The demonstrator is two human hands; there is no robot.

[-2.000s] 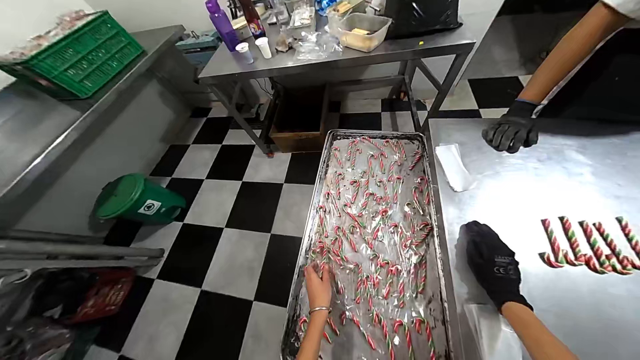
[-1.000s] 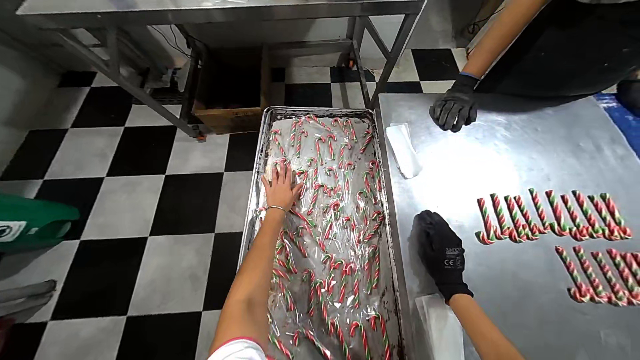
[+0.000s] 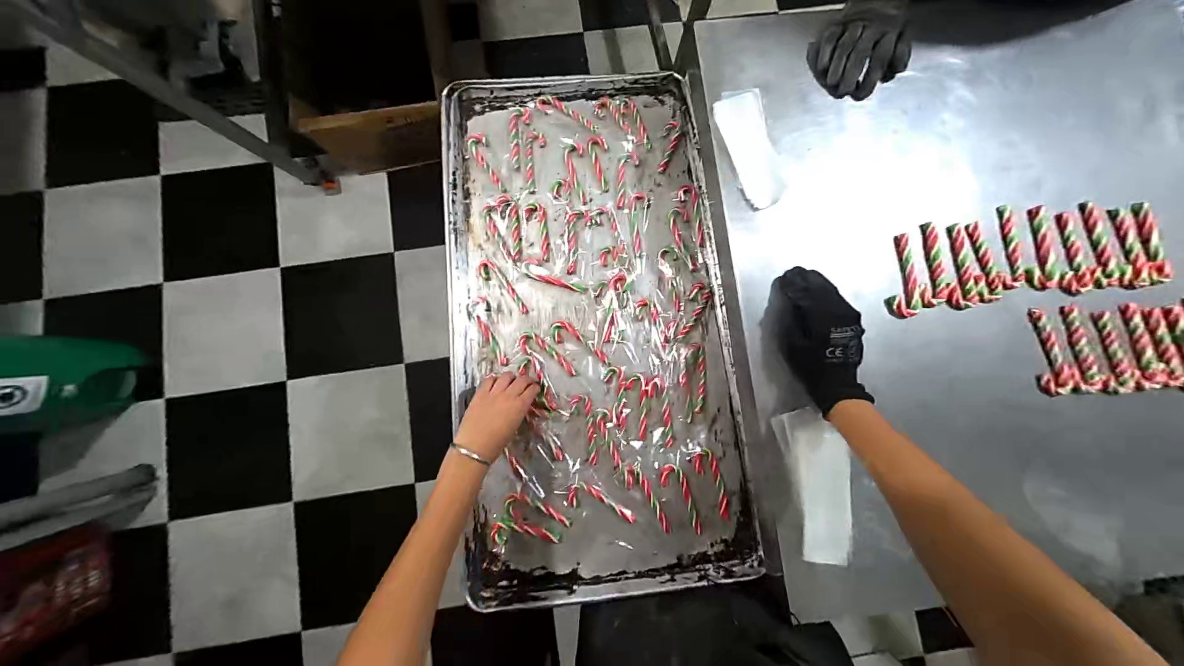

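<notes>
Many small red, white and green candy canes (image 3: 643, 407), clear plastic wrap around them, lie spread on a metal baking tray (image 3: 751, 546). My bare left hand (image 3: 504, 402) touches candy canes near the tray's left edge, its fingers bent downward; whether it grips one I cannot tell. A black glove covers my right hand (image 3: 819, 338), which rests on the steel table (image 3: 943, 518) just right of the tray, palm down, with its fingertips hidden. Farther right, thick unwrapped candy canes (image 3: 1041, 250) lie in two rows, the lower one cut off by the view's edge.
A co-worker's gloved hand (image 3: 860, 51) rests at the table's top edge. White folded paper strips (image 3: 747, 148) lie beside the tray, above and below my right hand. A green bin (image 3: 69, 384) and a red crate (image 3: 55, 587) stand on the checkered floor at left.
My left hand has moved from the upper left part of the tray down along its left side. My right hand stays on the table beside the tray. The view has tilted downward.
</notes>
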